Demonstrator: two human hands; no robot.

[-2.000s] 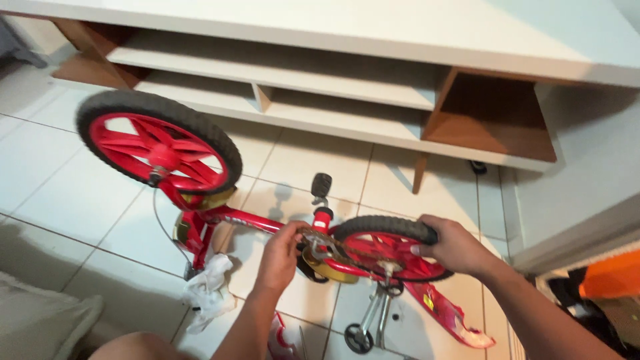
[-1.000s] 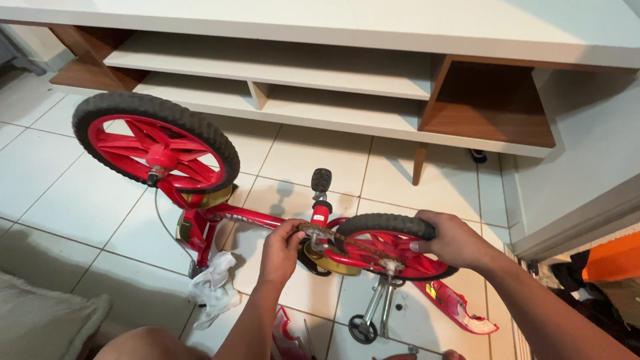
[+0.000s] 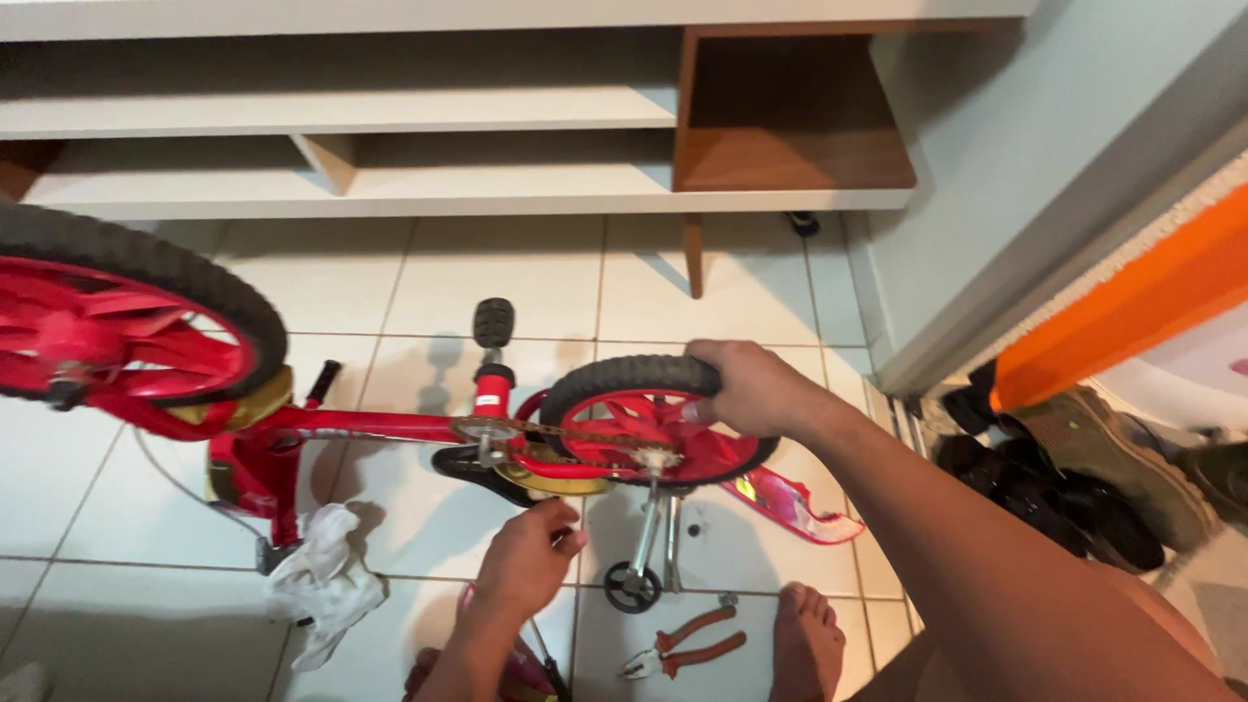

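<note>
A red child's bicycle point(image 3: 370, 423) stands upside down on the floor. My right hand point(image 3: 756, 390) grips the black tire of its rear wheel point(image 3: 624, 375). Below the frame, my left hand point(image 3: 536, 554) is off the bicycle, its fingers loosely curled with nothing seen in them. The rusty chain point(image 3: 575, 434) runs from the chainring to the rear hub. A training wheel point(image 3: 632, 587) hangs on a metal bracket. The front wheel point(image 3: 73, 327) is at the left, partly out of view. Pliers with orange handles point(image 3: 687, 643) lie on the tiles near my foot.
A white and brown low cabinet point(image 3: 439, 202) stands behind the bicycle. A white cloth point(image 3: 327, 585) lies at the lower left. One pink and red chain guard point(image 3: 795, 507) is on the floor. Shoes point(image 3: 1111, 468) and an orange item point(image 3: 1131, 292) are beyond the doorway at right.
My left hand has let go near the chainring and moved down, away from the chain. My right hand stays on the rear tire. The view has shifted right and closer.
</note>
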